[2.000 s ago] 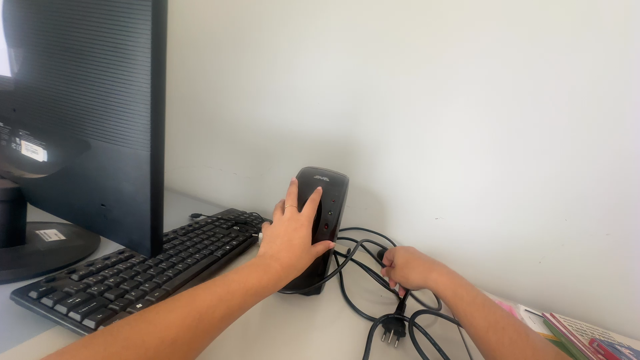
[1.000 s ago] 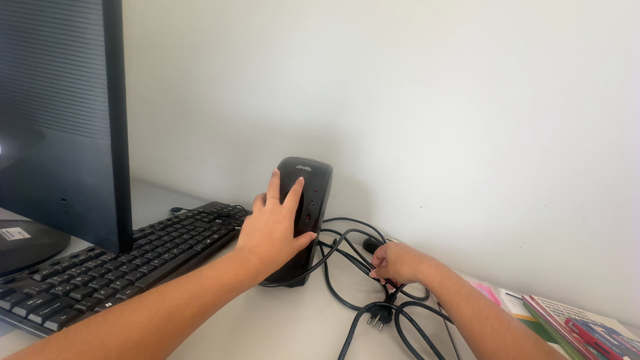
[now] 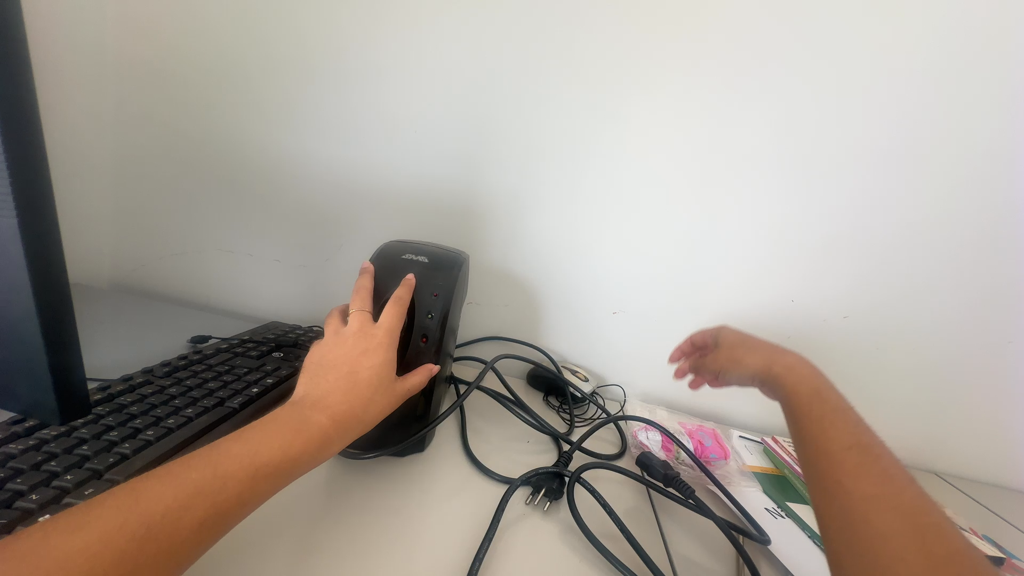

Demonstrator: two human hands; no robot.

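Observation:
My left hand rests with spread fingers on the front of an upright black power conditioner or UPS unit, which stands against the wall. Raised above the desk at the right, my right hand holds nothing, its fingers loosely bent. Black power cables lie in loops beside the unit. Among them are a three-pin plug and a black cable connector. Behind the loops, near the wall, sits a computer mouse with its thin cord bunched up.
A black keyboard lies to the left, with a monitor at the left edge. On the right are a clear plastic bag with pink items and several papers or booklets. The pale wall rises behind the desk.
My right hand has let go of the cables and moved up and to the right. My left hand stays on the black unit. The view has shifted to the right.

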